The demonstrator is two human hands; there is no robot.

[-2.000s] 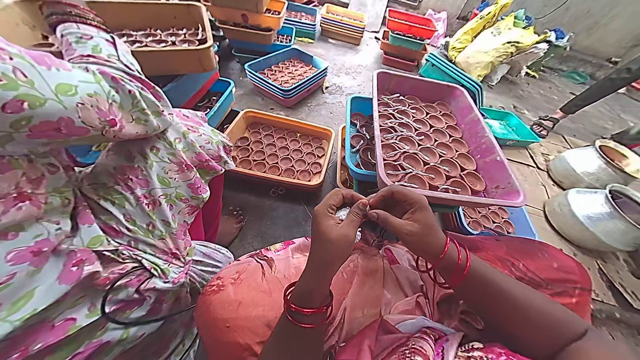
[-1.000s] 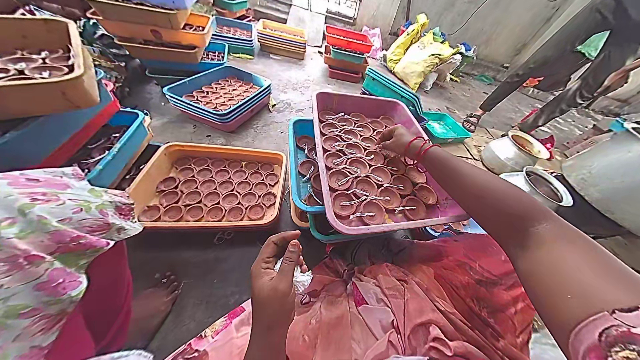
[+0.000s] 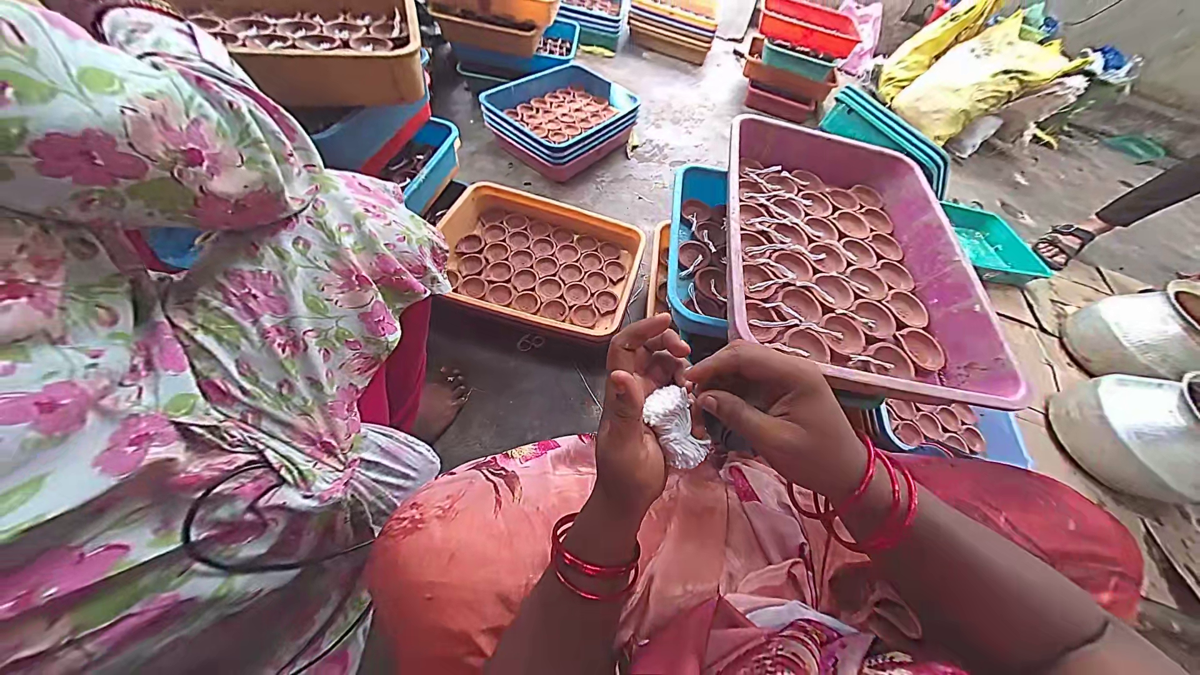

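My left hand holds a bundle of white cotton wicks in its palm, above my lap. My right hand is at the bundle's right side, thumb and forefinger pinched; whether a wick is between them is too small to tell. Just beyond, a pink plastic tray bears rows of small clay lamps, many with white wicks lying across them. It rests tilted over a blue tray of more lamps with wicks. To the left, an orange tray holds clay lamps in which no wicks show.
A person in a floral garment sits close on the left. Stacked blue trays with lamps stand farther back. Metal pots are at the right, near another person's sandalled foot. Yellow sacks lie at the back right.
My right hand has come back from the lamps in the pink tray to the wick bundle in my left hand. The person on the left takes up more of the view.
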